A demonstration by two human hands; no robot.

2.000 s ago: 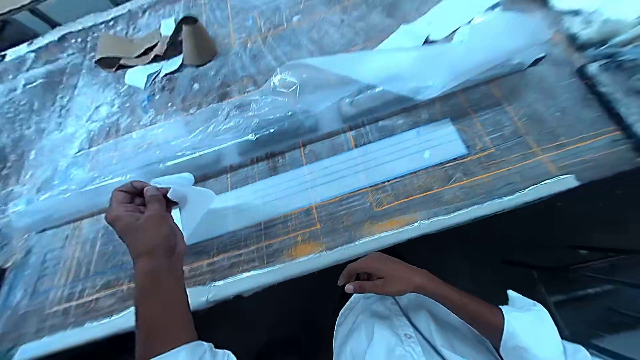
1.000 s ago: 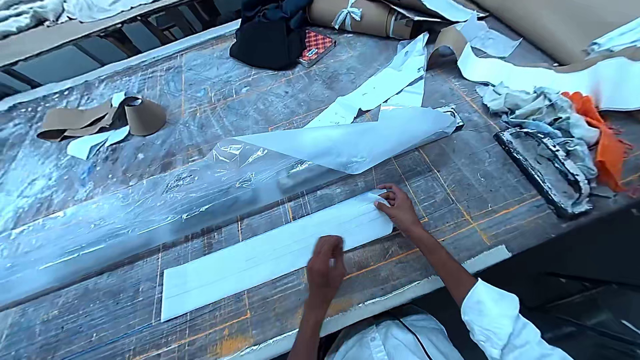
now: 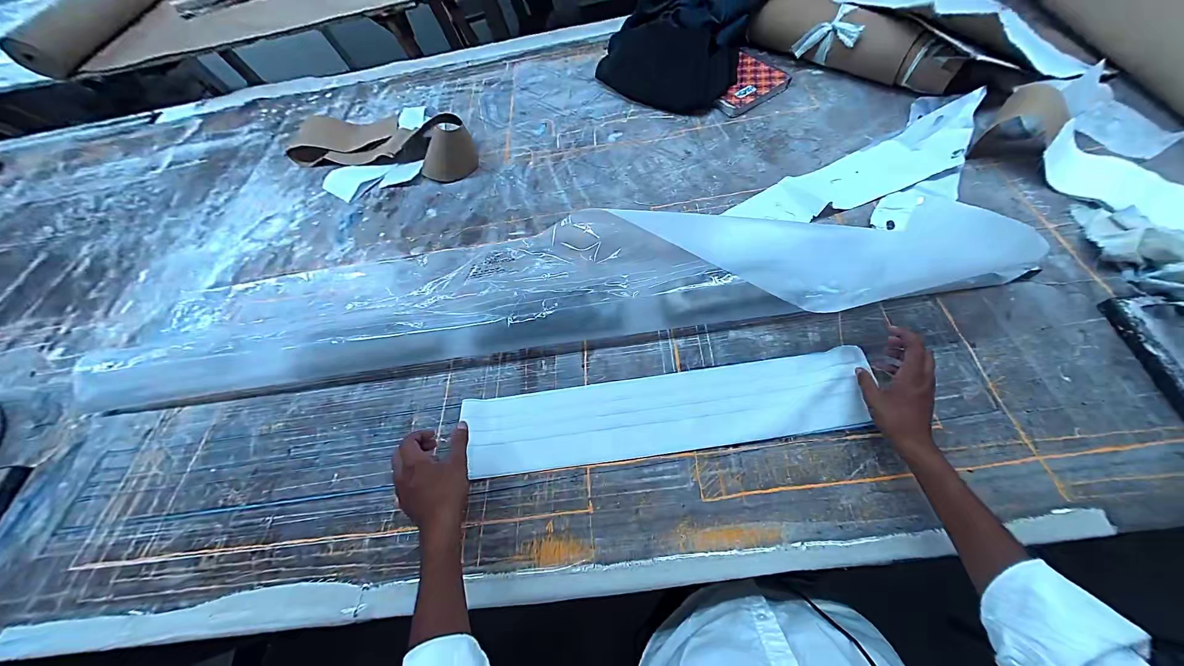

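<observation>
A long white strip of sheet material [image 3: 666,412], creased lengthwise, lies flat on the marked table [image 3: 647,518]. My left hand [image 3: 432,476] is at its left end, thumb along the edge and fingers apart. At the right end is my right hand [image 3: 902,393], its thumb touching the edge and its fingers spread beyond it. Neither hand is closed round the strip. Behind the strip stretches a long roll wrapped in clear plastic film [image 3: 370,347], with a loose milky flap [image 3: 832,254] folded over at its right part.
Brown and white paper offcuts [image 3: 450,153] lie at the back left. A black cloth bag [image 3: 675,55] and a red checked booklet [image 3: 754,83] are at the back, beside a tied brown roll [image 3: 860,42]. Torn white scraps [image 3: 869,166], crumpled cloth [image 3: 1124,236] and a black-edged frame [image 3: 1147,351] lie to the right.
My left hand has moved from over the middle of the strip to its left end. My right hand remains by the right end. The strip now lies turned closer to level in the view.
</observation>
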